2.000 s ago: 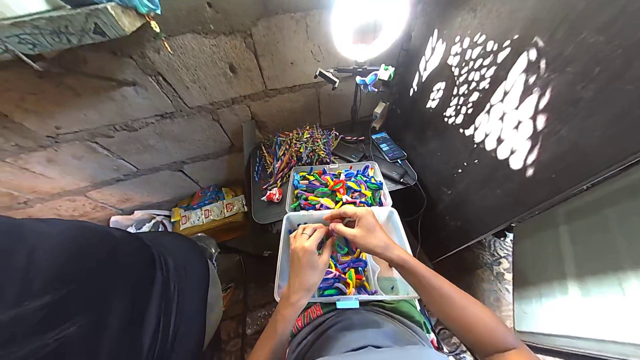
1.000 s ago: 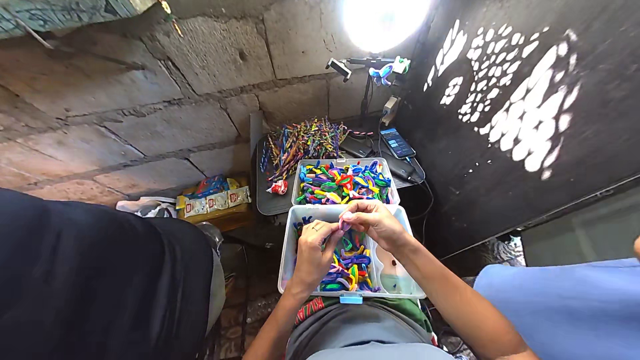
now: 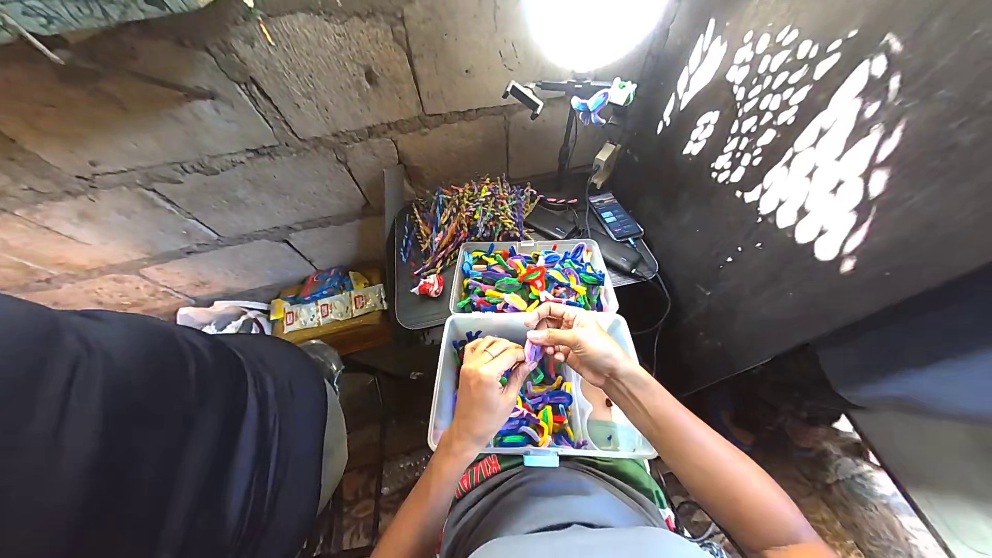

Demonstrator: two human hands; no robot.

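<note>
A small light-purple fuzzy piece, which looks like bent pipe cleaner, is pinched between my two hands. My left hand, with a ring on one finger, grips its lower left side. Fingertips of my right hand close on its upper right. Both hands are over an open clear plastic box on my lap, holding many bent, multicoloured pipe-cleaner pieces. Its far half, the lid, is full of similar pieces.
Beyond the lid, a dark table holds a heap of twisted pipe cleaners, a smartphone with a cable and a red-and-white item. A lit ring lamp stands behind. A person in dark clothing is close at left.
My hands stay together over the box, with the fingers shifted around the purple piece. The blue cloth at lower right one second ago has moved away to the right edge.
</note>
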